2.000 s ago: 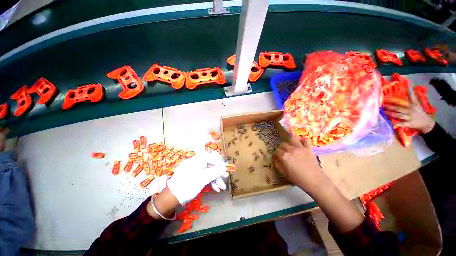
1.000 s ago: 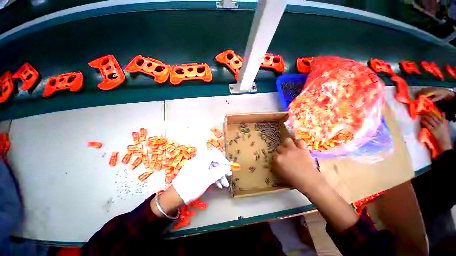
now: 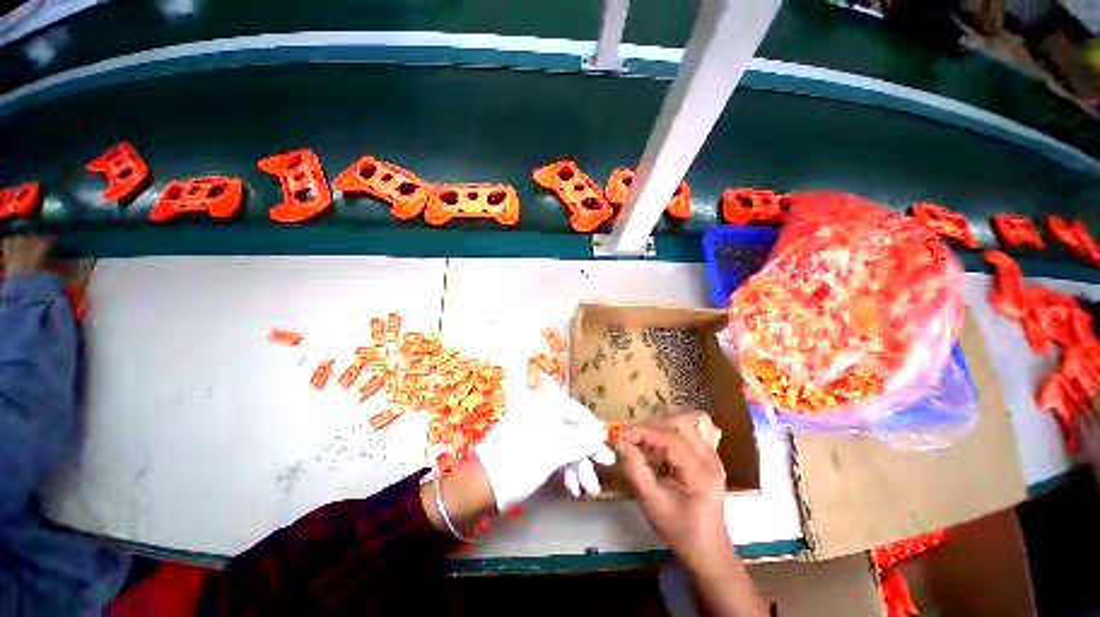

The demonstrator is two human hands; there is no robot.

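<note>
My left hand (image 3: 539, 448), in a white glove, holds a small orange plastic part (image 3: 614, 430) by its fingertips at the near left of the shallow cardboard tray (image 3: 609, 388). My bare right hand (image 3: 678, 479) is over the tray's near side, its fingertips touching or very close to that orange part. Small dark bits show near the right hand's fingers; whether they are held is unclear. More small dark metal parts (image 3: 678, 364) lie in the tray, densest at its back right. A pile of small orange parts (image 3: 434, 383) lies left of the tray.
Orange controller-shaped housings (image 3: 473, 203) lie along the green belt behind a white post (image 3: 694, 127). A clear bag of orange parts (image 3: 844, 316) rests on a blue bin (image 3: 731, 256), with flat cardboard (image 3: 893, 482) nearer. A blue sleeve (image 3: 36, 398) shows at left, orange housings (image 3: 1047, 328) at right.
My right hand has moved left and nearer me, from the tray's right side to the orange part at my left fingertips. The camera view has shifted.
</note>
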